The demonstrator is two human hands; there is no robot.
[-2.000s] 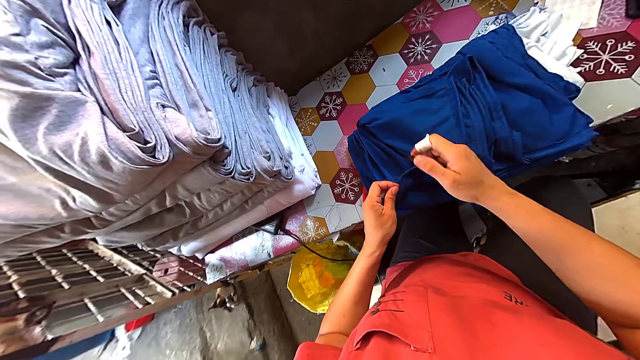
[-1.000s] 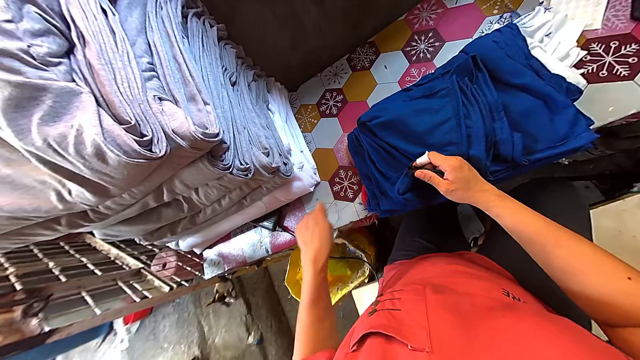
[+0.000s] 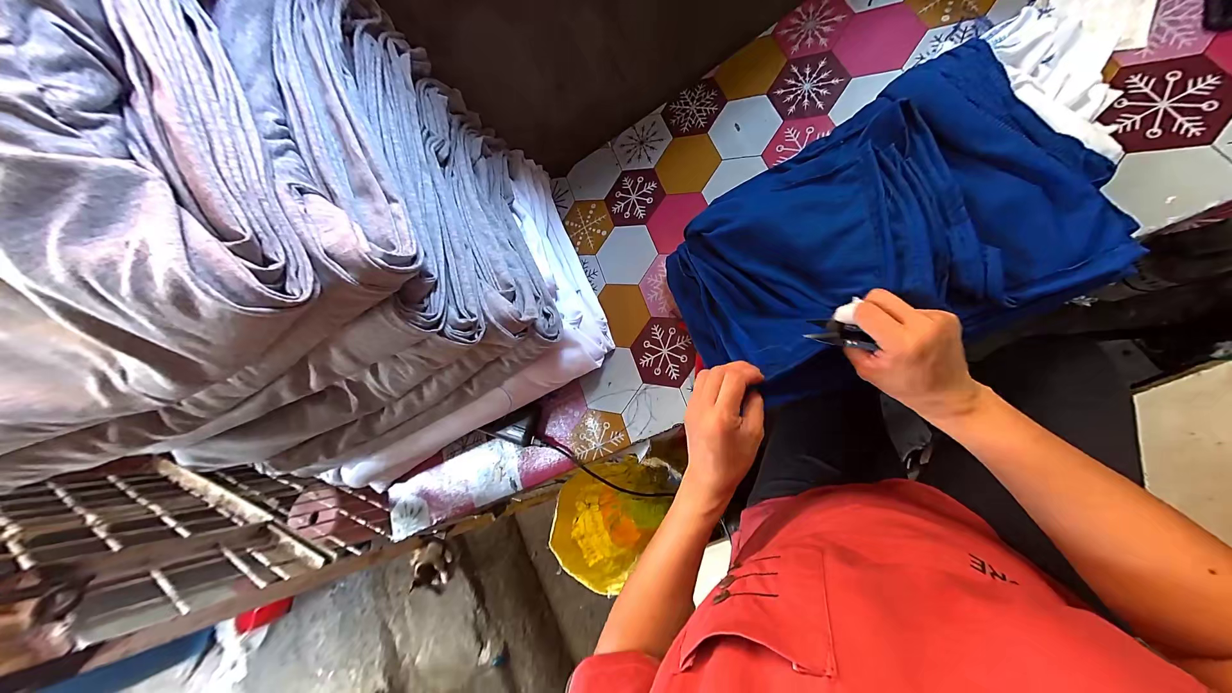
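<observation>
Folded blue fabric [image 3: 799,250] lies in a loose pile on a table covering with a hexagon and snowflake pattern [image 3: 664,351]. My left hand [image 3: 727,419] pinches the near left edge of the blue fabric. To its right, my right hand [image 3: 910,351] is closed around a small dark tool with a pointed metal tip [image 3: 835,335], perhaps thread snips; the tip points left over the fabric. Something white shows at my right index finger or thumb; I cannot tell what it is.
Tall stacks of folded grey fabric [image 3: 366,260] fill the left side. White fabric [image 3: 1054,72] lies behind the blue pile. A yellow container [image 3: 602,529] sits below the table edge, a black cable [image 3: 602,479] hanging over it. A metal grille [image 3: 144,520] is at lower left.
My left hand was over the yellow container a second ago and has moved right to the blue fabric's edge. The tool's pointed tip now shows from my right hand.
</observation>
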